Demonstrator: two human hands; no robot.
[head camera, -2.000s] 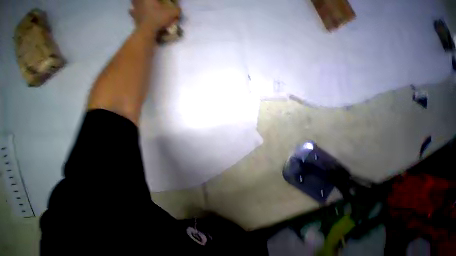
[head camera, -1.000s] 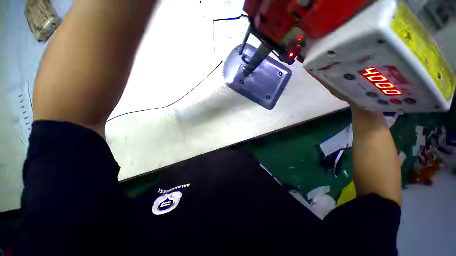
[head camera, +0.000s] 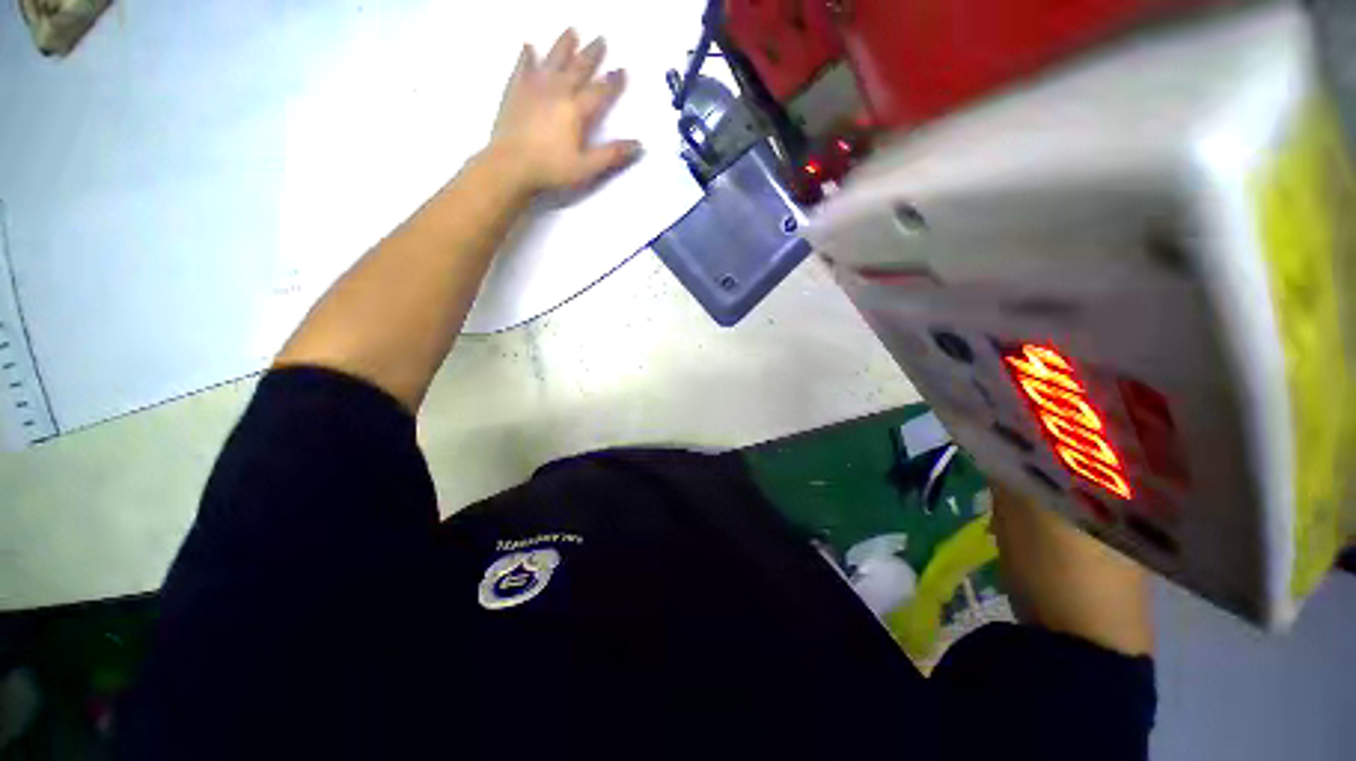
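Observation:
The cutting machine fills the upper right, with its red motor body (head camera: 982, 52) and white control box (head camera: 1071, 283) showing red lit digits. Its grey base plate (head camera: 732, 245) lies on the table at the edge of the paper marker (head camera: 357, 164). The upright and presser parts (head camera: 711, 127) stand above the plate. My left hand (head camera: 562, 119) lies flat on the paper with fingers spread, just left of the upright, holding nothing. My right hand is hidden behind the control box; only the forearm shows below it. A thin dark edge runs along the paper's curved front side.
A tan brick-like weight (head camera: 60, 21) is cut off at the top left. The pale table (head camera: 640, 384) ends in front of my body. The green floor (head camera: 825, 483) holds white scraps (head camera: 880, 572) and a yellow piece (head camera: 952, 577).
My left hand has come into view on the paper. The machine and control box appear larger and closer, and the base plate now meets the paper's edge. The weight has shifted towards the top left corner.

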